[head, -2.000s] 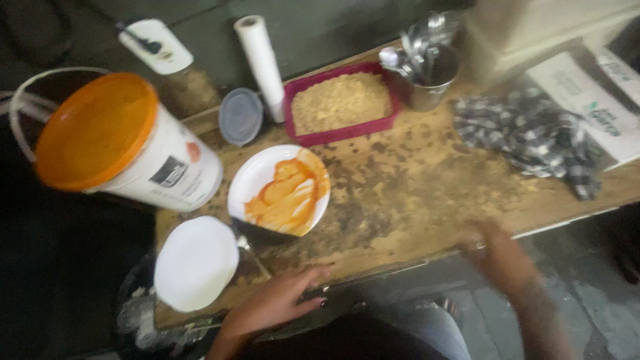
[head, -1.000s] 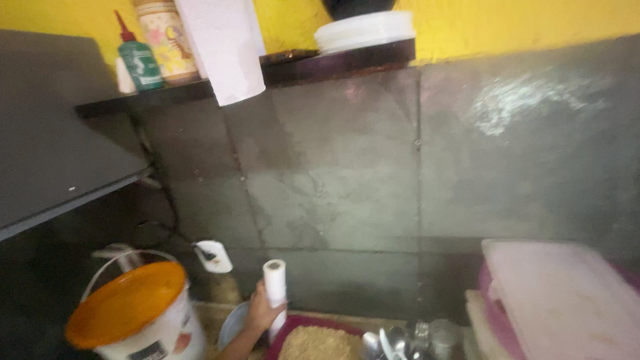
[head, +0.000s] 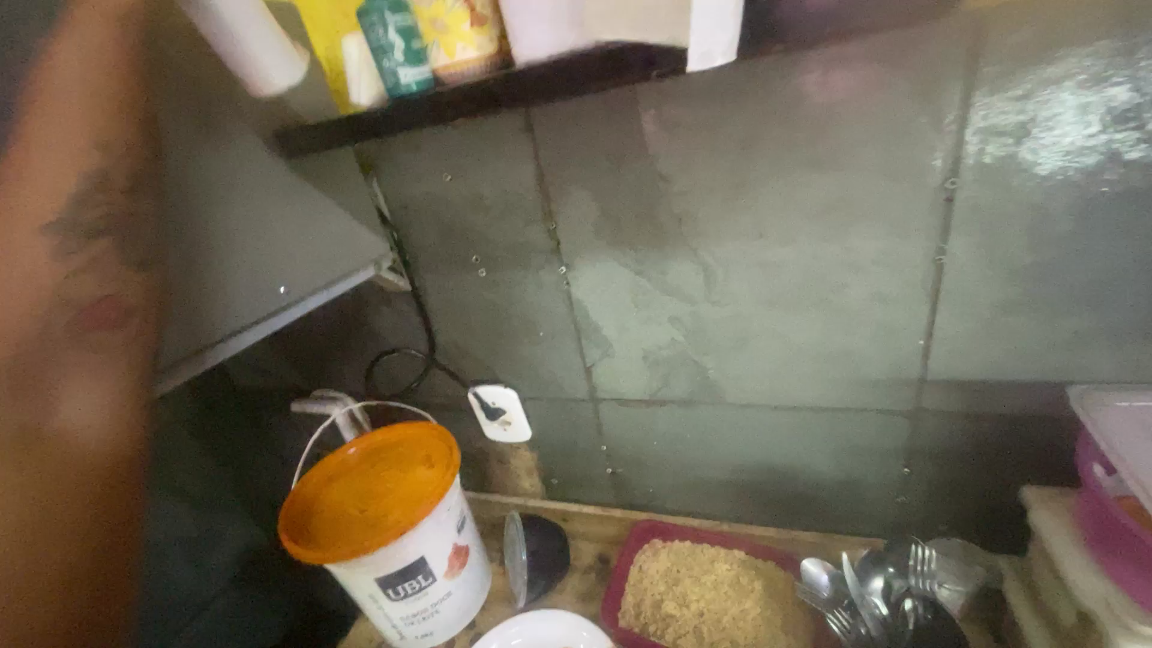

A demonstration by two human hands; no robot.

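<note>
A blurred bare forearm [head: 76, 315] rises along the left edge, taken to be my left; its hand is beyond the top of the frame. Near it, a white roll [head: 252, 54] slants in from the top edge; what holds its upper end is hidden. My right hand is out of view. Below stand a white bucket [head: 423, 576] with an orange lid [head: 373, 490], a small round container [head: 537, 556] on its side, a magenta tray [head: 630, 567] of crumbly tan food [head: 711, 594], and part of a white plate [head: 544, 630].
A dark shelf [head: 486, 94] on the wall bears a green bottle [head: 396, 45] and other packages. A grey cabinet [head: 261, 216] juts out at left. A black cord runs to a wall socket [head: 500, 414]. Cutlery [head: 868, 594] and a pink container [head: 1111, 513] are at lower right.
The white roll, held upright by my left hand beside the tray one second ago, is now up at the upper left. The forearm has risen along the left side. The view has swung left.
</note>
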